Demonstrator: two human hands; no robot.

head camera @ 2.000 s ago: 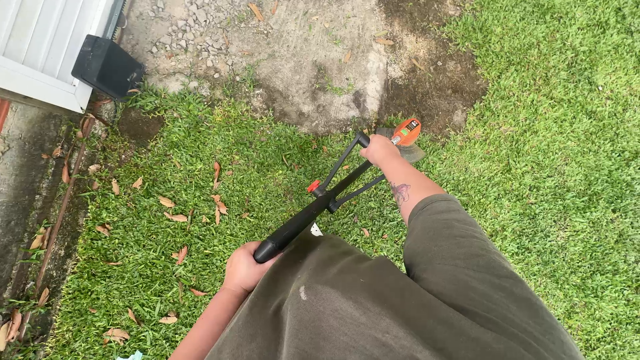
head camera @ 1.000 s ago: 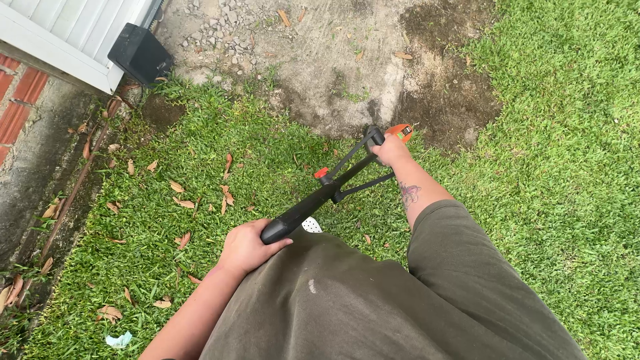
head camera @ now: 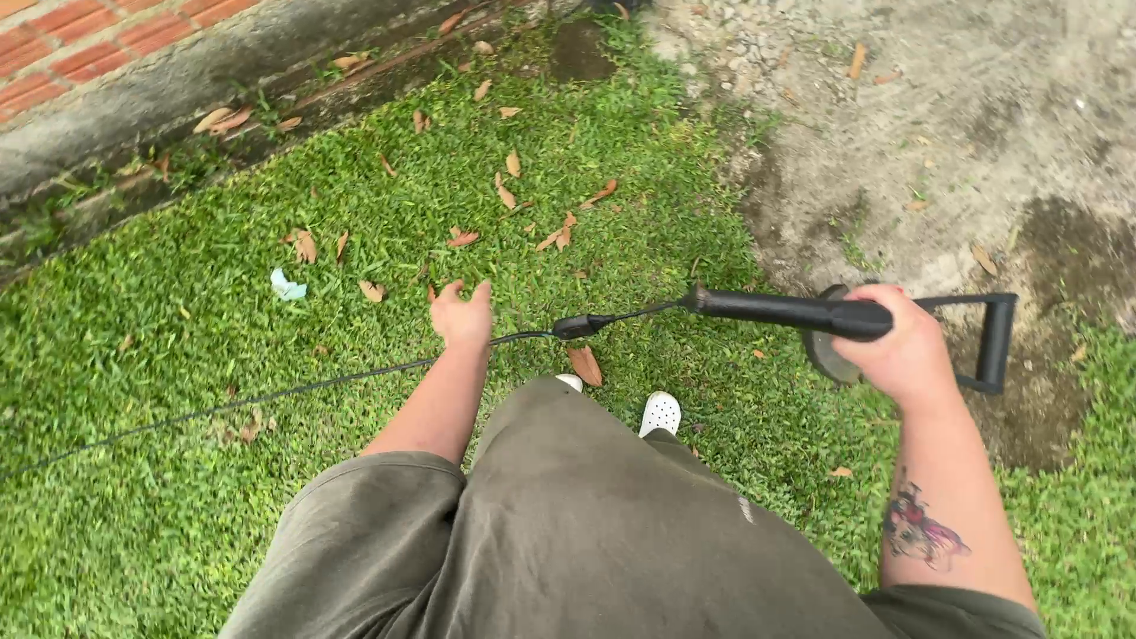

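My right hand [head camera: 901,346] grips the black shaft of a corded string trimmer [head camera: 781,312] near its rear grip. The trimmer's guard shows partly behind that hand, and its loop handle [head camera: 996,344] juts out to the right. From the rear end of the trimmer a short lead runs left to a black plug connection [head camera: 579,327], joined to a dark extension cord [head camera: 302,389] that crosses the grass. My left hand [head camera: 461,315] is empty, fingers apart, just above the cord; whether it touches the cord I cannot tell.
A brick wall [head camera: 133,40] with a concrete base borders the grass at the upper left. Rough concrete [head camera: 958,133] lies at the upper right. Dry leaves [head camera: 559,232] and a pale blue scrap [head camera: 287,285] are on the lawn. A white clog [head camera: 660,414] shows below me.
My left hand has let go of the trimmer's rear end and moved left. My right hand now holds the trimmer farther right, with its rear end pointing left. The view has shifted left.
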